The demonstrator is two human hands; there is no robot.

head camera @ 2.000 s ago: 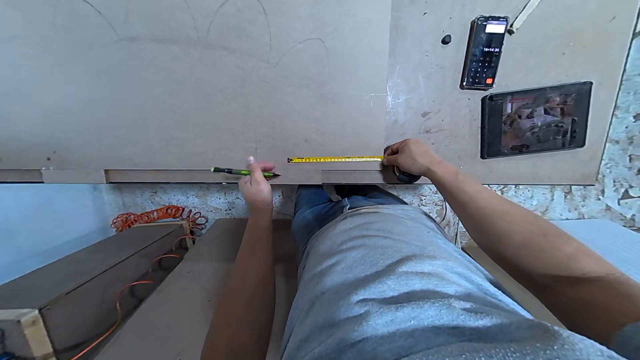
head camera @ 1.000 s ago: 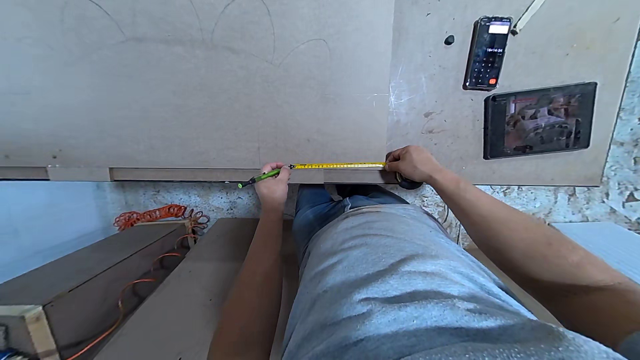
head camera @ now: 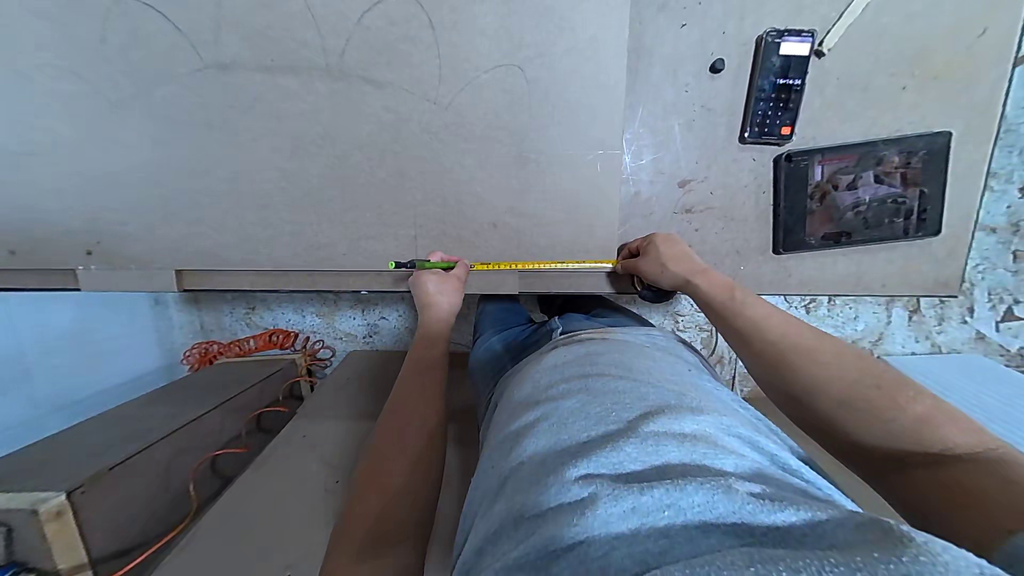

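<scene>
A yellow tape measure blade (head camera: 544,265) lies extended along the near edge of a large brown board (head camera: 320,184). At the blade's left end, my left hand (head camera: 439,288) holds a green and black pen (head camera: 410,264) that points left, its fingers at the tip of the blade. My right hand (head camera: 660,262) grips the tape measure at the blade's right end, and its dark case (head camera: 654,293) shows partly below the fingers, over the board's edge. Faint curved pencil lines run across the upper board.
A phone (head camera: 778,86) showing a calculator and a tablet (head camera: 864,192) showing a picture lie on the right. A small black object (head camera: 717,66) is near the phone. Below left are an orange coiled air hose (head camera: 256,344) and a long brown box (head camera: 160,432).
My left hand has moved right to the tape's left end, with the pen still in it. Two seconds ago it was apart from the blade. My right hand stays at the other end.
</scene>
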